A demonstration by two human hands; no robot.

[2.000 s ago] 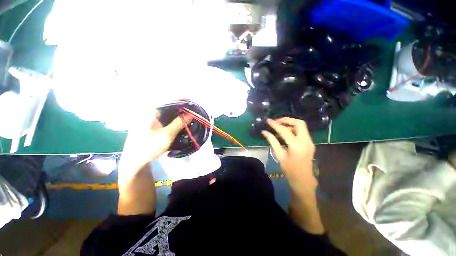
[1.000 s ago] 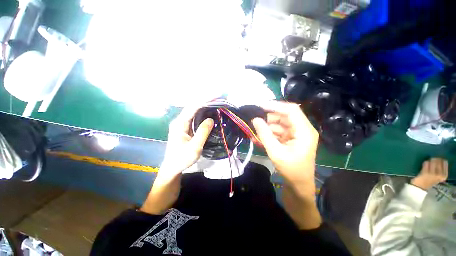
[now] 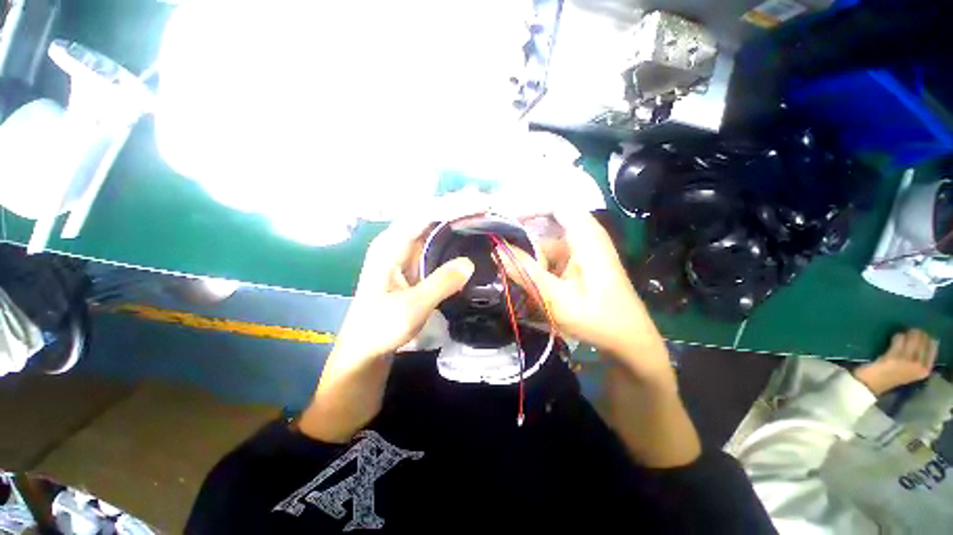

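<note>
A white housing (image 3: 475, 366) is held at the bench's front edge, its round open end facing up. A black round inner part (image 3: 483, 298) sits in the opening. My left hand (image 3: 402, 298) grips the housing's left side, thumb on the black part. My right hand (image 3: 580, 293) grips the right side, its thumb at the opening beside the wires. Thin red and dark wire leads (image 3: 514, 313) hang out over the front, with a small white plug end at the bottom. Fingers under the housing are hidden.
A pile of black round covers (image 3: 721, 230) lies to the right, with a blue bin (image 3: 873, 110) behind. The screw feeder (image 3: 669, 68) stands behind the work spot. Glaring white housing stock (image 3: 334, 105) is left of centre. A person's hand (image 3: 901, 361) rests at the right bench edge.
My right hand moved from the black pile to the housing with a black round piece, now apparently in the opening. Both thumbs now press inside. The view shifted, showing more of the feeder.
</note>
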